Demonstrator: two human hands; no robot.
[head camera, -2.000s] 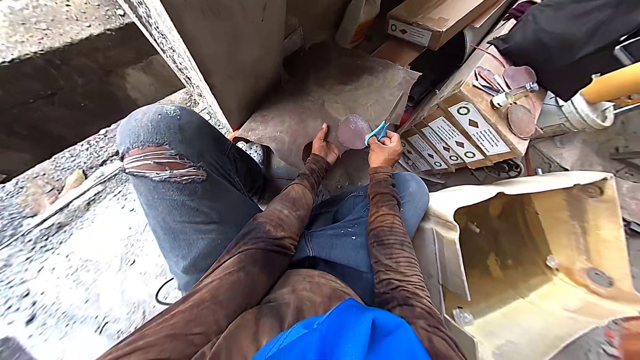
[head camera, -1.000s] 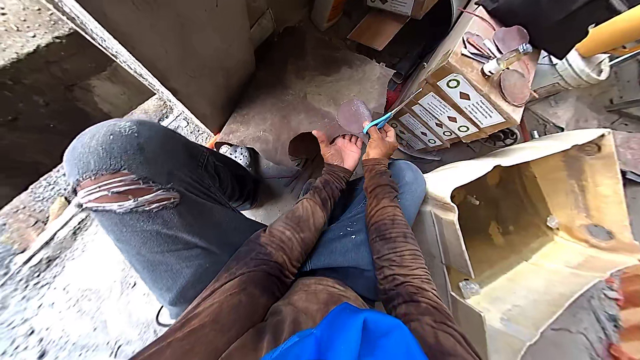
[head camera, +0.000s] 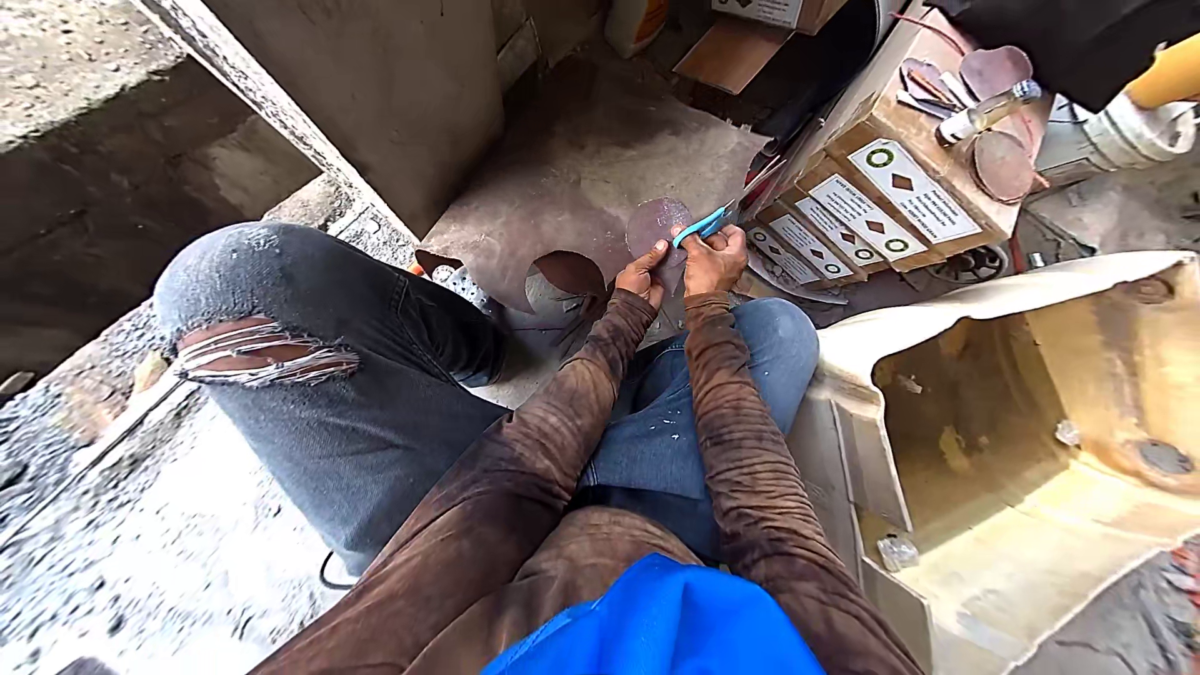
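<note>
My left hand (head camera: 641, 274) pinches the lower edge of a round, reddish-brown disc (head camera: 654, 225). Blue-handled scissors (head camera: 703, 226) are in my right hand (head camera: 714, 261), close against the disc's right side; their blades point up and right, and whether these are apart cannot be told. Beneath and beyond both hands lies a large brown sheet (head camera: 600, 141) of thin material with a round hole near its lower edge. More reddish-brown discs (head camera: 1003, 167) lie on a cardboard box at the upper right, beside a small glass bottle (head camera: 989, 112).
Cardboard boxes (head camera: 844, 141) with printed labels stand to the right of the sheet. A large cream-coloured moulded shell (head camera: 994, 534) fills the lower right. A white bucket (head camera: 1139, 131) is at the far right. On the left, a concrete panel (head camera: 375, 84) rises beside rough, gravelly ground (head camera: 169, 562).
My left hand was spread with its palm up one second ago; now its fingers are closed on the disc's edge. The scissors have stayed in my right hand.
</note>
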